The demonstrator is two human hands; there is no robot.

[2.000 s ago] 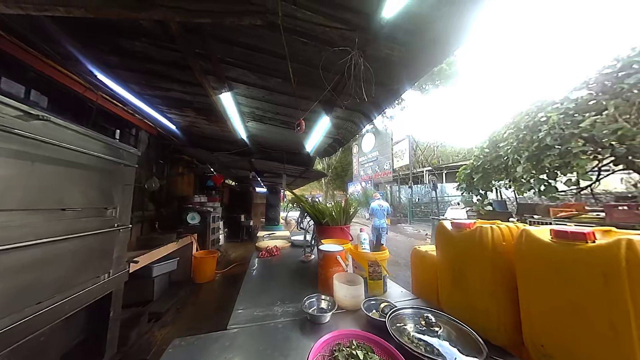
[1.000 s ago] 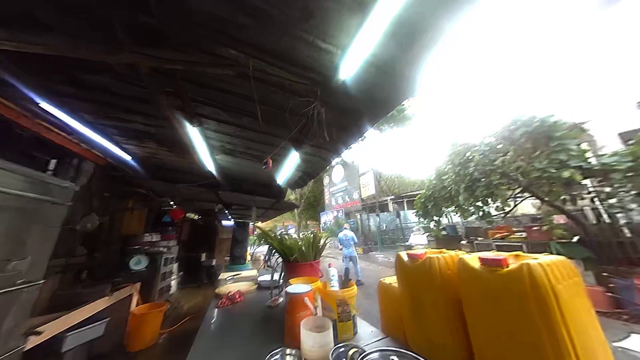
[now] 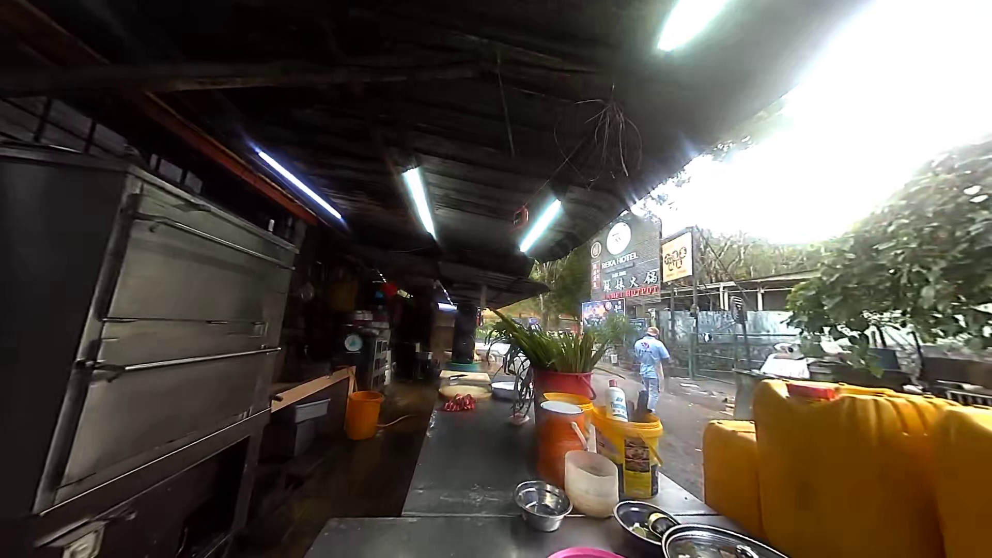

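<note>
Neither of my hands shows in the head view. Low in the picture, a steel bowl [image 3: 542, 505] stands on the metal counter [image 3: 469, 465] beside a translucent plastic container [image 3: 591, 482]. To their right are a metal dish with some food in it [image 3: 640, 521] and a larger metal bowl [image 3: 725, 542], cut off by the bottom edge. Only the rim of a pink basin [image 3: 584, 552] shows. Behind stand an orange container [image 3: 559, 449], a yellow bucket [image 3: 638, 457] holding a white bottle [image 3: 616, 401], and a red bucket [image 3: 563, 382] of long green leaves.
Yellow jerrycans [image 3: 849, 465] line the right side. A large steel cabinet [image 3: 178, 310] is at left, with an orange bucket [image 3: 363, 415] on the floor past it. Red items [image 3: 459, 403] and a cutting board [image 3: 465, 377] lie farther along the counter. A person [image 3: 651, 364] is outside.
The view has swung right and then back left. The person outside has moved relative to the fence and signs. No hand appears in any frame.
</note>
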